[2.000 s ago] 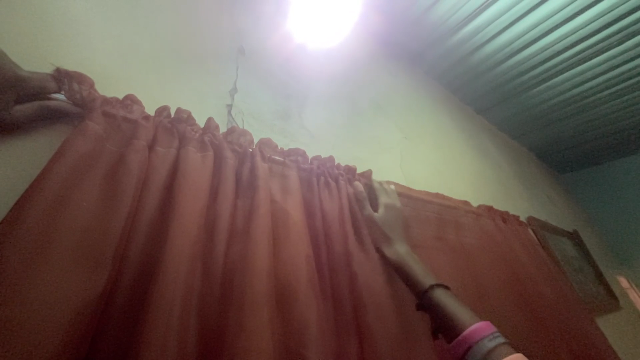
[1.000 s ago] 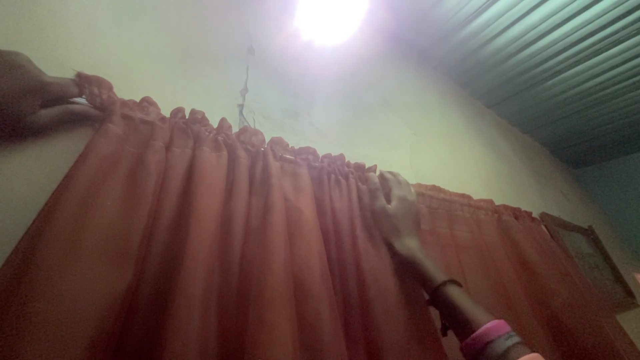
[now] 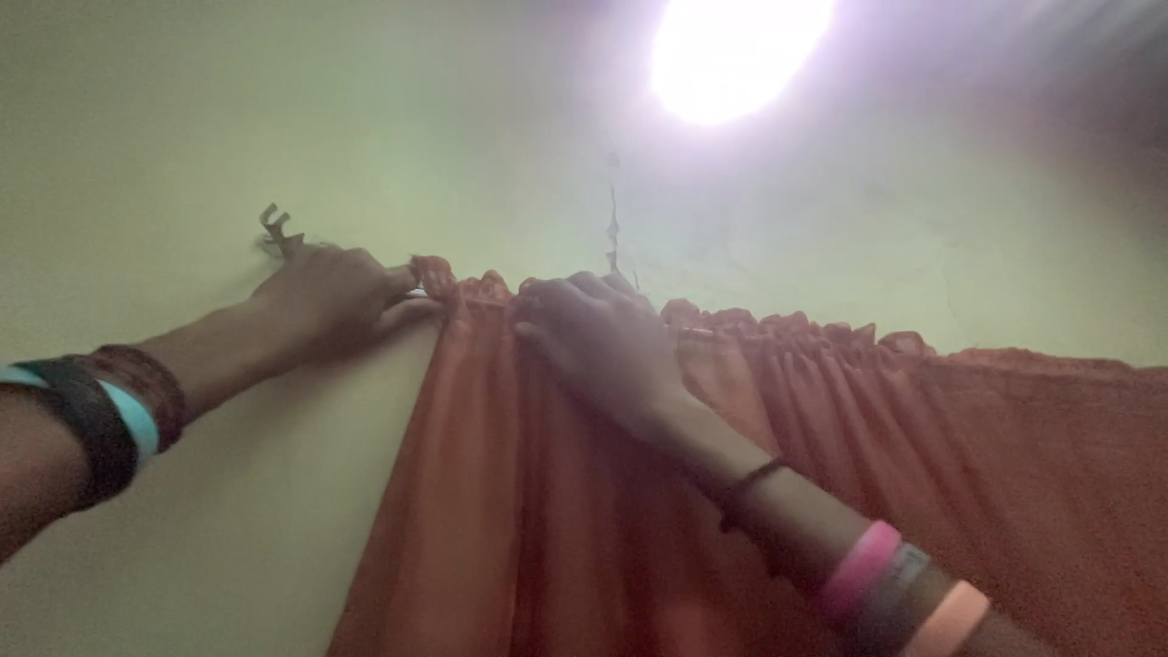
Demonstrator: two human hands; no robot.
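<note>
A red-orange curtain (image 3: 584,511) hangs in folds, its gathered top threaded on a thin rod (image 3: 698,332) that shows in small gaps. At the curtain's left end, my left hand (image 3: 342,292) grips the pale tip of the rod between thumb and fingers. My right hand (image 3: 602,342) is closed over the gathered heading a little to the right, its fingers curled over the top edge. Ruffles bunch on both sides of my right hand; farther right the cloth lies flatter. Bands circle both of my wrists.
Behind the curtain rises a pale green wall (image 3: 456,137). A bright lamp (image 3: 739,55) glares at the upper right. A dark strip or cord (image 3: 613,219) runs down the wall above my right hand, and a ragged dark piece (image 3: 278,228) sticks out above my left hand.
My right hand has moved left along the curtain's top, closer to my left hand, which still holds the left end. The view has shifted left.
</note>
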